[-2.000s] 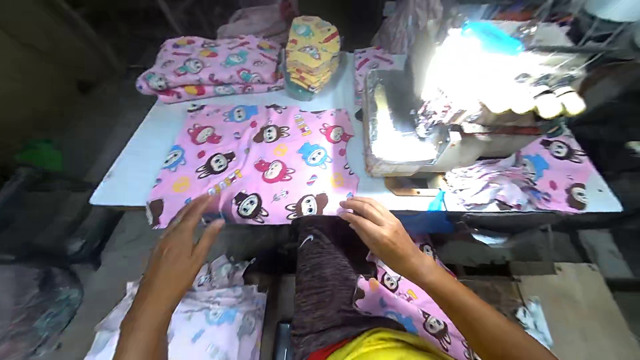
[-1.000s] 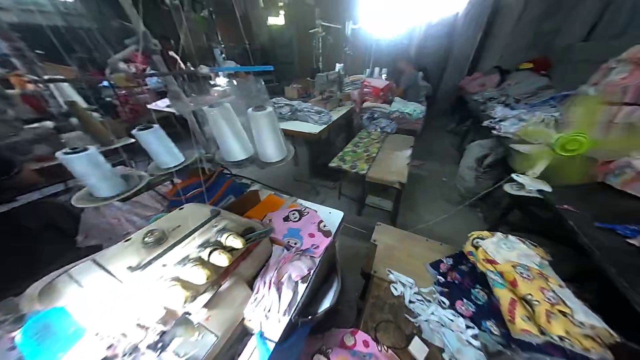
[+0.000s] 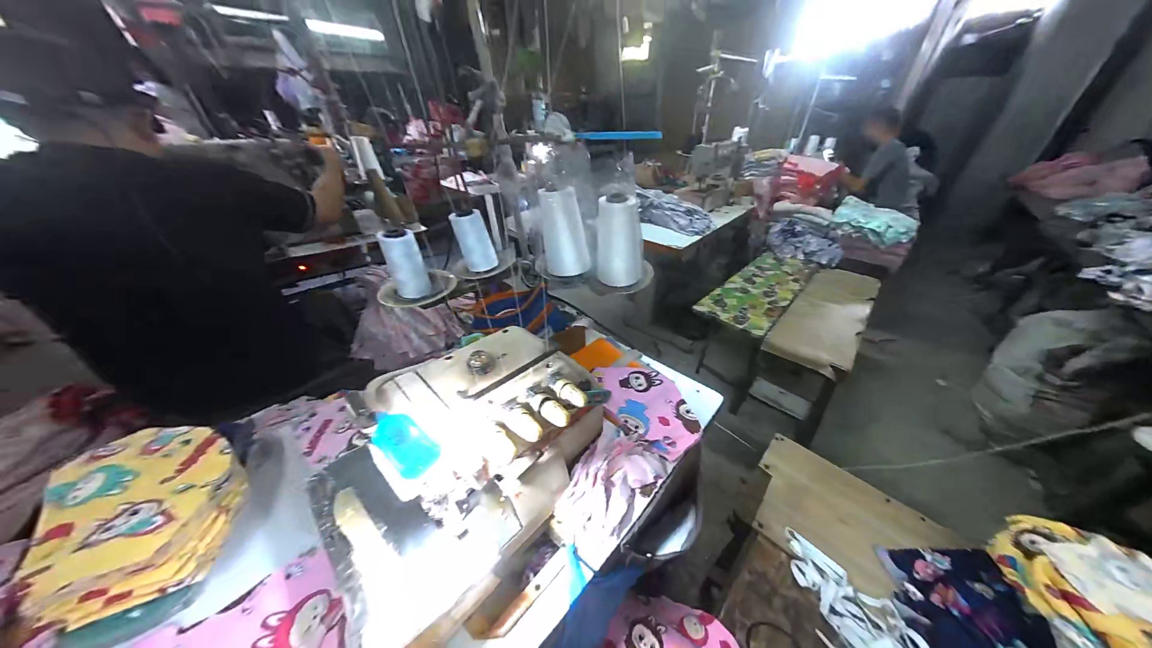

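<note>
Neither my left hand nor my right hand is in view. An overlock-type sewing machine [image 3: 477,432] stands on the table, brightly lit, with a blue patch on its top. Left of it lies a stack of yellow printed fabric pieces [image 3: 135,522]. Pink printed fabric [image 3: 288,607] shows at the bottom, between the stack and the machine. At the machine's right are another pink printed piece [image 3: 643,405] and a bunch of pale pink fabric [image 3: 607,486]. White thread cones [image 3: 563,232] stand on holders behind the machine.
A person in a black shirt [image 3: 171,261] is at the left; another person [image 3: 886,166] is farther back. A wooden board [image 3: 855,495] with white strips [image 3: 846,585] and dark printed fabric [image 3: 967,594] lies lower right. A bench [image 3: 823,319] stands beyond. A cord [image 3: 999,450] crosses the aisle.
The view has swung up and away from the work table since the oldest frame, where both hands were at a pink printed fabric piece. Both hands have left the view.
</note>
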